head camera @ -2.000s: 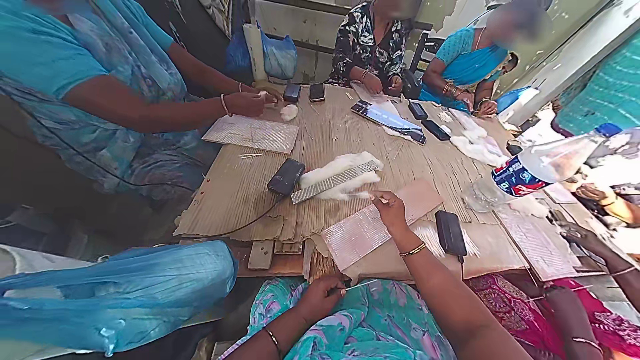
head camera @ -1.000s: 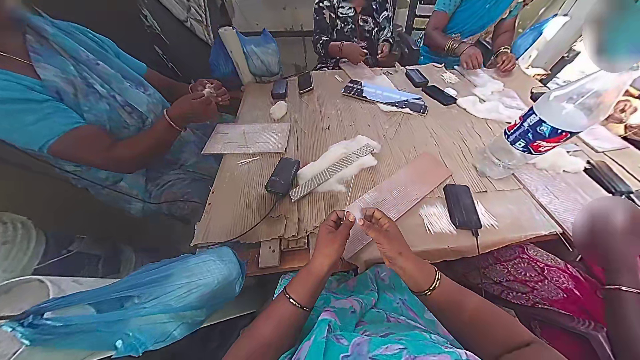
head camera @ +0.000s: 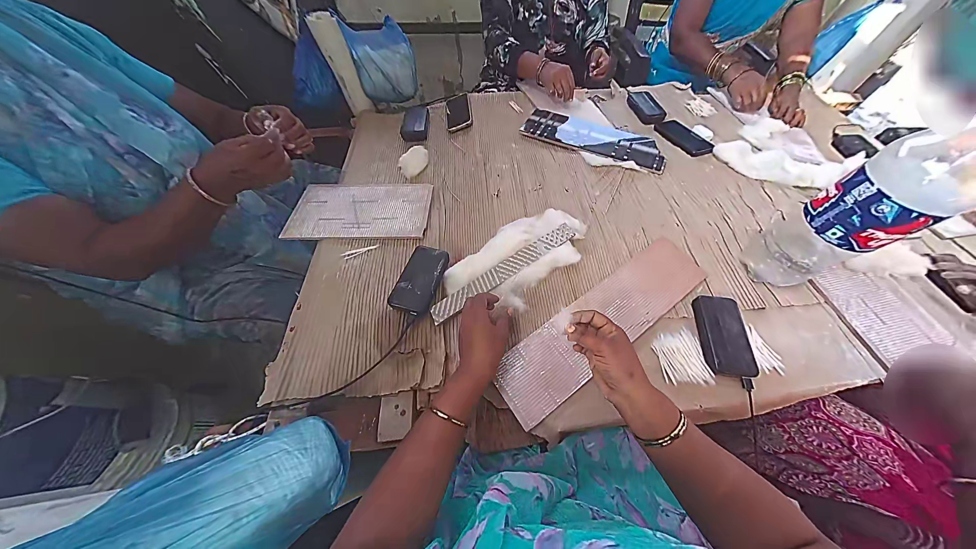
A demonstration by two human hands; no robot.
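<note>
My left hand [head camera: 484,335] is at the lower edge of a pile of white cotton wool [head camera: 488,248], its fingers on a loose tuft. Across the cotton lies a patterned metallic strip [head camera: 507,271]. My right hand [head camera: 606,347] pinches a small wisp of cotton [head camera: 564,322] between thumb and fingers, above a long ribbed board [head camera: 640,286]. To the right, a black power bank [head camera: 724,335] with a cable rests on a bundle of thin white cotton wicks [head camera: 681,357].
Corrugated cardboard covers the table [head camera: 366,305]. Another black device [head camera: 419,280] with a cable lies left of the cotton. A large plastic bottle [head camera: 869,202] leans at right. Co-workers' hands are at the left and far edges. A blue plastic bag [head camera: 252,488] sits at lower left.
My hands, together over the board one second ago, are now apart. The left has moved to the cotton pile; the right is holding a wisp above the board.
</note>
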